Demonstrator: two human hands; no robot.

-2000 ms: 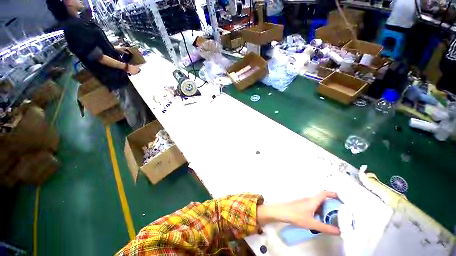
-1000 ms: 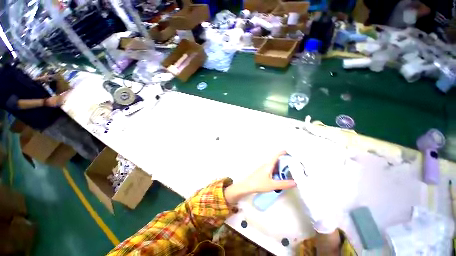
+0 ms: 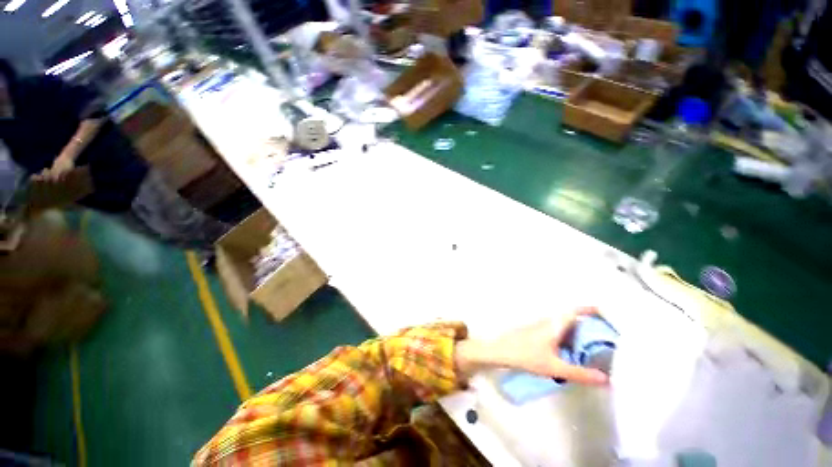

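My left hand (image 3: pixel 538 354), bare with a plaid sleeve, grips the round head of a pale blue handheld fan (image 3: pixel 595 339) at the lower right. The fan's pale blue handle (image 3: pixel 531 387) shows below my fingers, over the white bench (image 3: pixel 438 237). My right hand (image 3: pixel 652 388) shows as a bright white, overexposed covering, a glove or cloth, pressed against the fan's right side. Its fingers cannot be made out.
A teal block (image 3: pixel 695 459) is at the bottom edge. A disc tool (image 3: pixel 312 134) stands at the bench's far end. An open carton (image 3: pixel 270 264) stands on the floor. A person (image 3: pixel 82 155) is at far left. A blue-capped bottle (image 3: pixel 670 164) and grille (image 3: pixel 718 282) lie on the green surface.
The view swung right, then back left. The person at the far left has moved from the bench towards cartons. My hands stay on the pale blue fan.
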